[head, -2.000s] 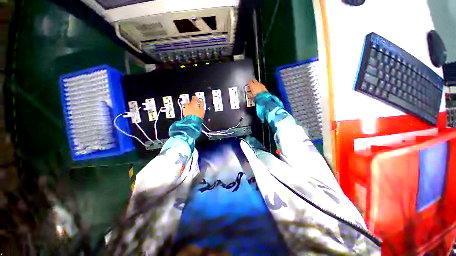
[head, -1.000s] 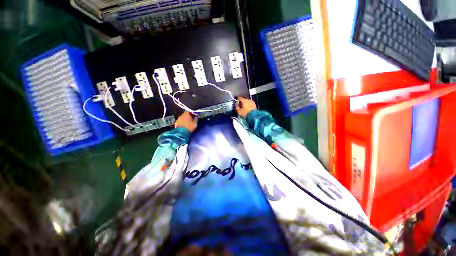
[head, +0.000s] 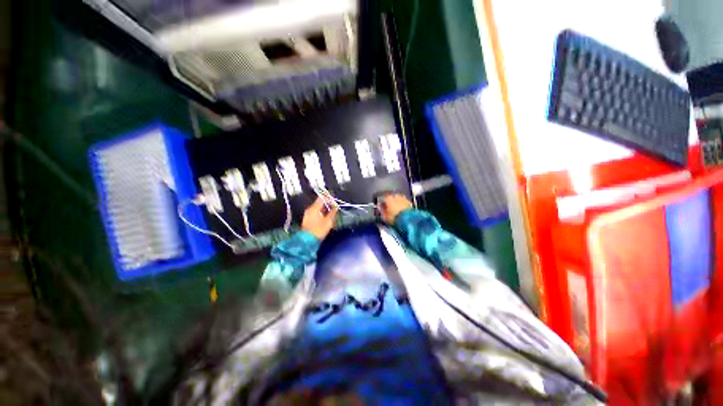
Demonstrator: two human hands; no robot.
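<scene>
A row of several white upright sockets (head: 288, 176) stands on the black board (head: 238, 145). White leads (head: 225, 223) loop from the row to a grey-green terminal strip (head: 258, 241) at the board's near edge. My left hand (head: 319, 217) is at the near edge below the middle sockets, with its fingertips at white leads. My right hand (head: 393, 207) is further right at the strip's right end, fingertips by the end of a lead. The view is blurred, and I cannot tell whether either hand grips a lead.
A blue tray (head: 190, 169) of white units lies left, another blue tray (head: 446, 143) right. A rack instrument (head: 269, 67) stands behind the board. On the right are a white desk (head: 525, 71) with a black keyboard (head: 622, 93) and mouse (head: 672, 44), and a red bin (head: 634, 238).
The camera view has shifted. My left hand has moved up from the strip to the leads below the middle sockets. My right hand has stayed near the strip's right end.
</scene>
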